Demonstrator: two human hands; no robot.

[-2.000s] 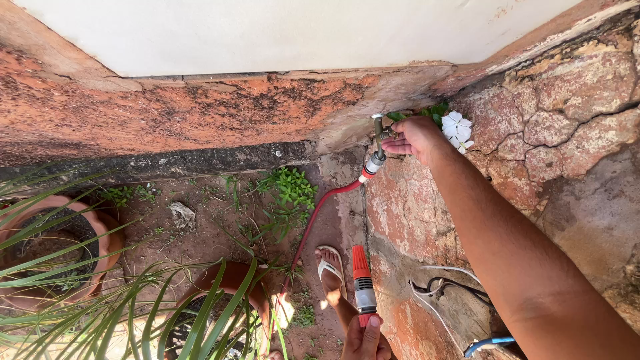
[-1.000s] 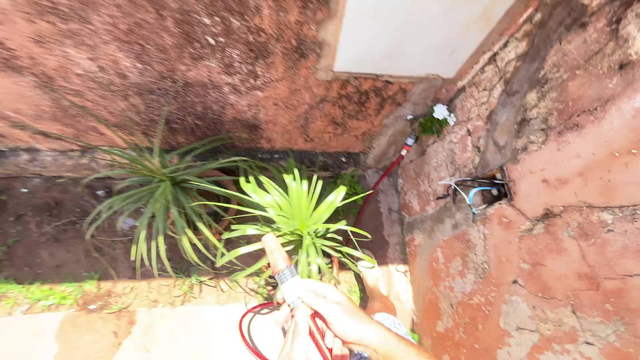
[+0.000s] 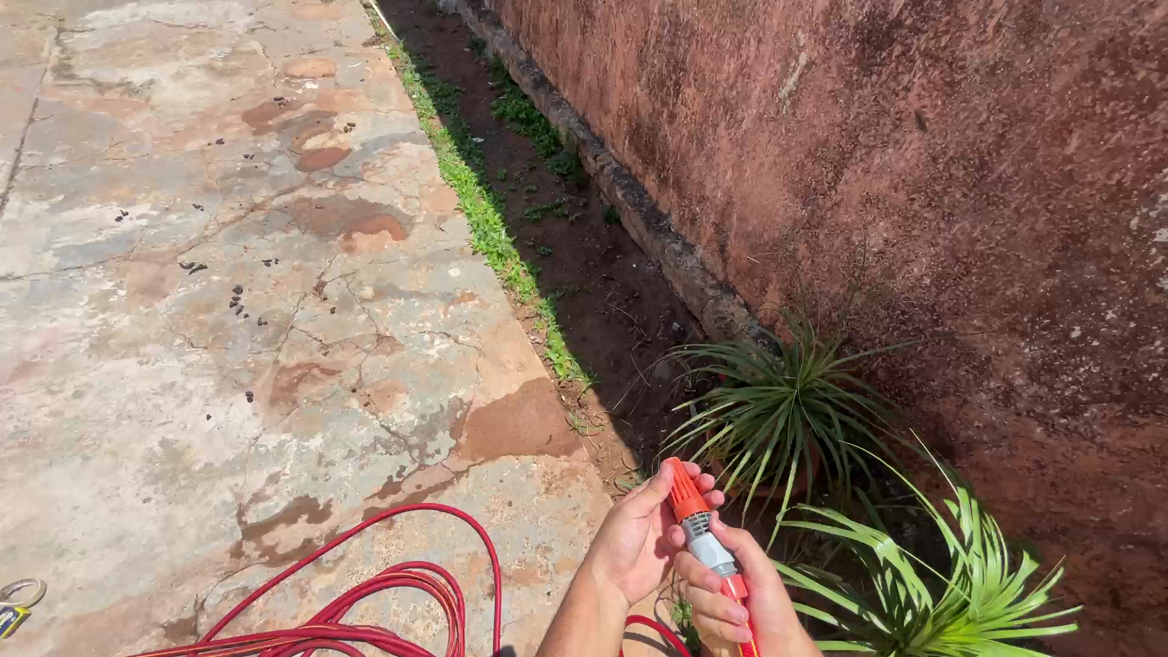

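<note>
My right hand (image 3: pixel 730 584) is closed around the red hose end and grey body of a hose nozzle (image 3: pixel 710 547). The fingers and thumb of my left hand (image 3: pixel 643 525) are on the nozzle's ribbed orange-red tip, which points up and slightly left. A red garden hose (image 3: pixel 438 584) lies in loose coils on the concrete, left of my hands. Part of it also shows just below my left wrist.
Two potted spiky-leaved plants (image 3: pixel 794 392) (image 3: pixel 931 584) stand right of my hands by a weathered red wall (image 3: pixel 912 182). A soil strip (image 3: pixel 602 283) with grass runs along it. Cracked concrete paving (image 3: pixel 182 365) lies left, with a ring-shaped object (image 3: pixel 23 593) at its edge.
Two seconds ago one hand was at the wall tap and the other held the nozzle; now both hands are at the nozzle. The view has swung from the wall corner to the paving.
</note>
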